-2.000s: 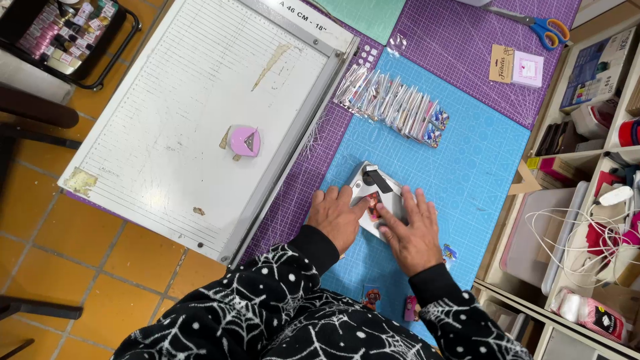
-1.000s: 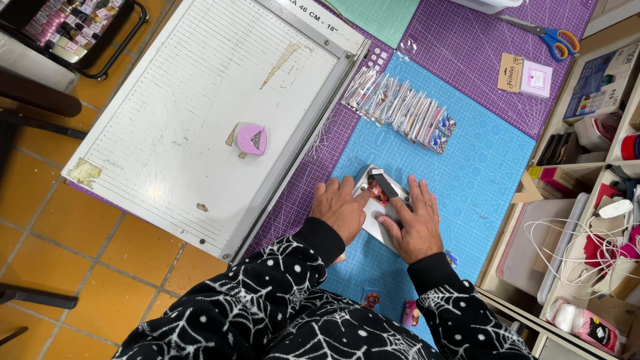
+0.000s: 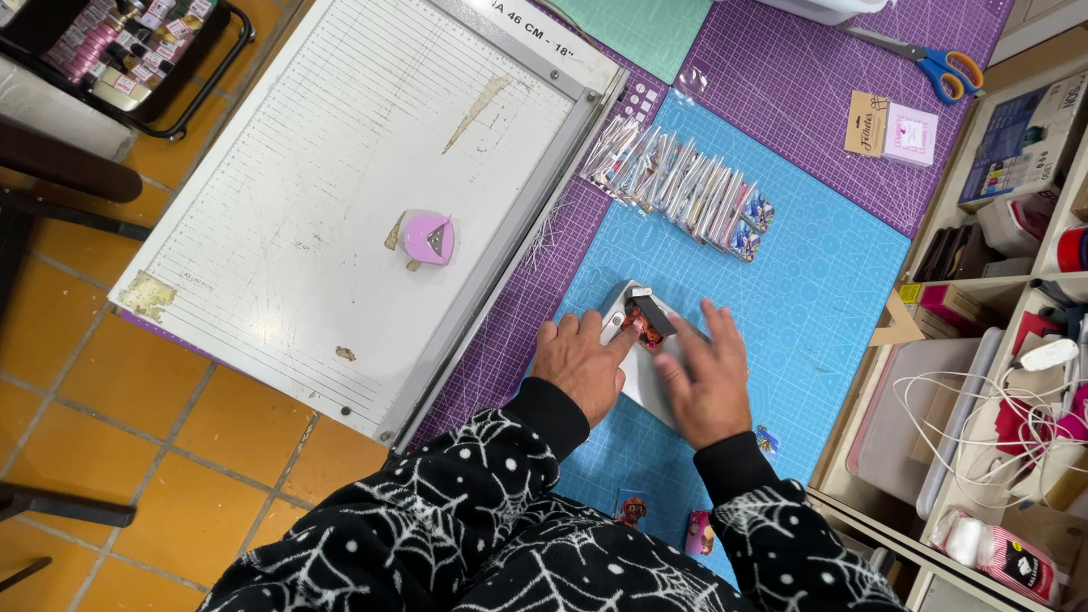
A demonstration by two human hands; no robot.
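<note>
A white and grey tabletop device with a black lever, perhaps a punch (image 3: pixel 646 393), stands on the blue cutting mat (image 3: pixel 816 289). A small printed picture cutout (image 3: pixel 642 327) lies at its upper end, beside the black part. My left hand (image 3: pixel 582 361) rests at the device's left side, its index fingertip on the cutout, holding nothing in a grip. My right hand (image 3: pixel 710 378) is over the device's right side, slightly blurred, fingers apart. Near my sleeves lie a printed cutout of a figure (image 3: pixel 631 510), a pink printed piece (image 3: pixel 699 533) and a small blue one (image 3: pixel 767 439).
A large paper trimmer (image 3: pixel 323 212) with a pink corner punch (image 3: pixel 427 239) is at left. Beyond the device lie many small clear packets (image 3: pixel 680 187) in a row. Orange-handled scissors (image 3: pixel 948 72) and a card packet (image 3: pixel 911 133) lie at upper right, beside shelves holding a white cable (image 3: pixel 977 382).
My right hand has lifted its fingers from the black part and moved a little to the right. My left index finger stays at the cutout.
</note>
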